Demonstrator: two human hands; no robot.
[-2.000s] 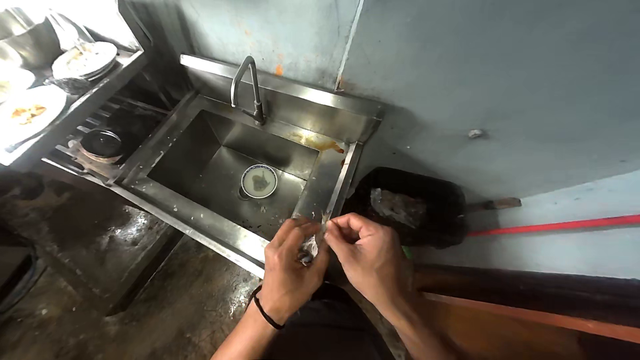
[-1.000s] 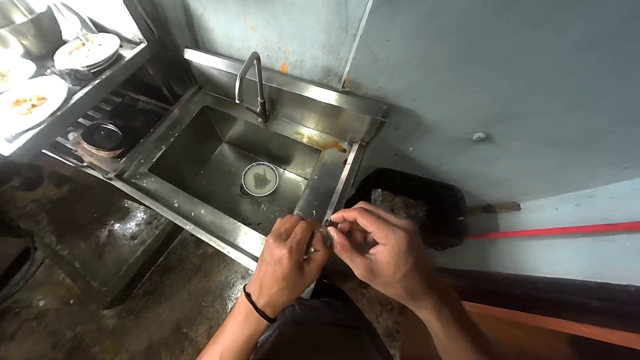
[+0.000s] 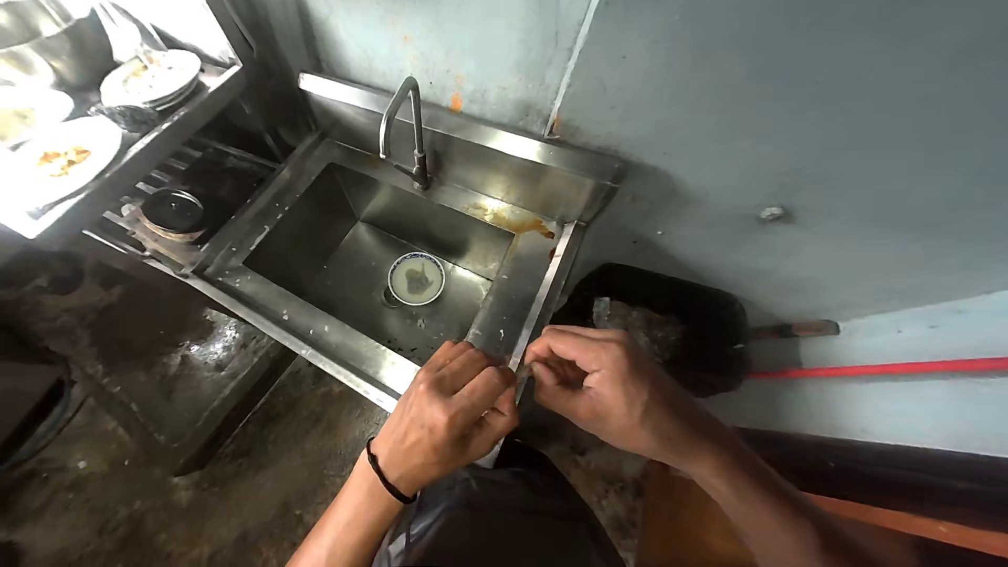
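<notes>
My left hand point(image 3: 453, 413), with a black band at the wrist, is curled near the front right corner of a stainless steel sink point(image 3: 331, 339). Close beside it, my right hand point(image 3: 591, 386) has its thumb and index finger pinched together. Something small seems to be between the fingertips of the two hands, but it is too small and hidden to name. In the basin sits a bowl with a blue patterned rim point(image 3: 416, 279), holding cloudy liquid and something dark. A curved metal faucet point(image 3: 417, 142) rises behind the basin.
Plates with food remains point(image 3: 67, 161) and metal bowls stand on a shelf at upper left. Below it, a round black object point(image 3: 172, 211) rests on a rack. Right of the sink is a black bin point(image 3: 709, 331) containing clear plastic, near a wooden handle point(image 3: 803, 328) and a red pole point(image 3: 890, 368).
The pale, crumpled item seen at my left fingers two seconds ago no longer shows. Both hands stay close together, with their fingers shifted slightly.
</notes>
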